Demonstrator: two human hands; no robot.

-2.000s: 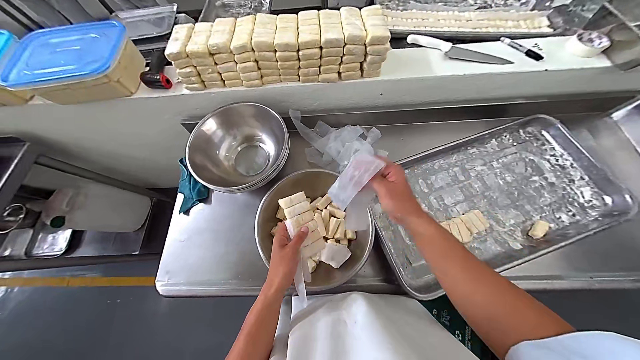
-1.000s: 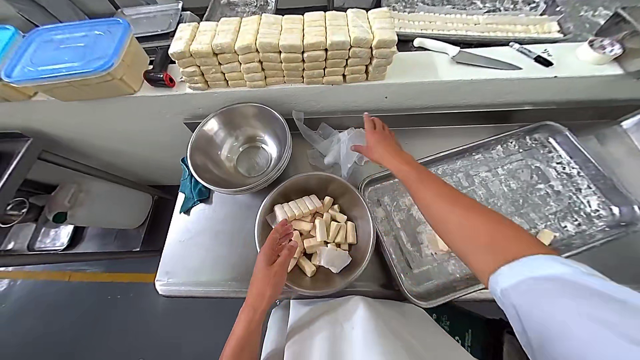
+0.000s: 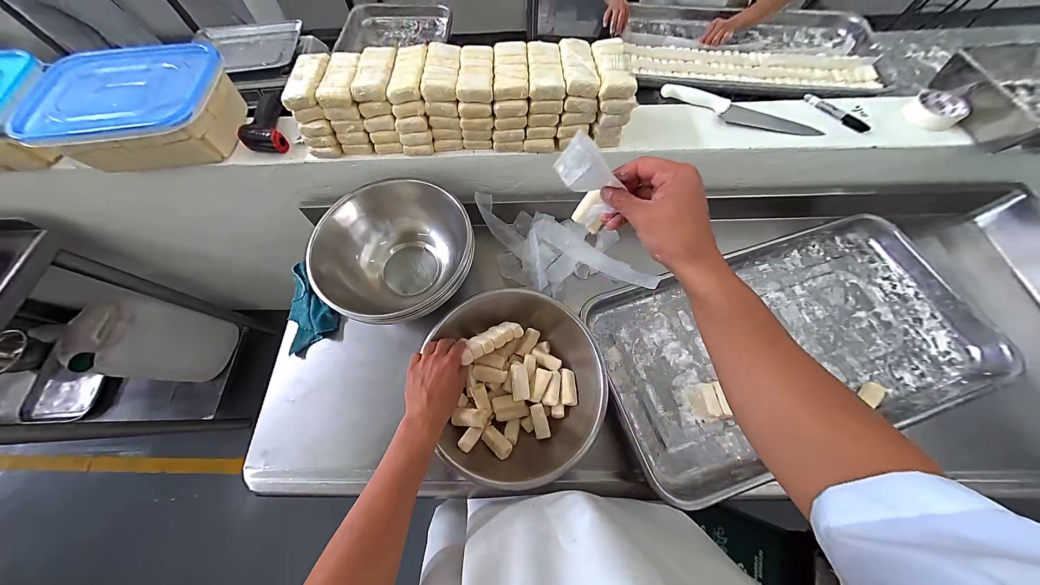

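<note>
My left hand (image 3: 435, 380) is at the left rim of a steel bowl (image 3: 581, 439), its fingers on a row of pale dough pieces (image 3: 492, 341). Loose dough sticks (image 3: 520, 382) lie below that row in the bowl. My right hand (image 3: 662, 203) is raised above the bench behind the bowl and pinches a translucent wrapper sheet (image 3: 587, 166), with a pale piece showing beside its fingertips. Crumpled translucent strips (image 3: 561, 248) lie on the bench just beneath it. A floury metal tray (image 3: 812, 301) holds a few dough pieces (image 3: 709, 400), partly hidden by my right forearm.
Nested steel bowls (image 3: 390, 252) stand behind left, beside a teal cloth (image 3: 311, 313). The ledge bears stacked wrapped blocks (image 3: 475, 89), a knife (image 3: 743, 112), a marker (image 3: 837, 112), a tape roll (image 3: 936, 110) and a lidded tub (image 3: 122, 106). Another person's hands (image 3: 719, 31) are at a far tray.
My right hand has moved from the crumpled strips to above them and now holds a sheet. The white scrap seen on the dough in the bowl one second ago no longer lies there.
</note>
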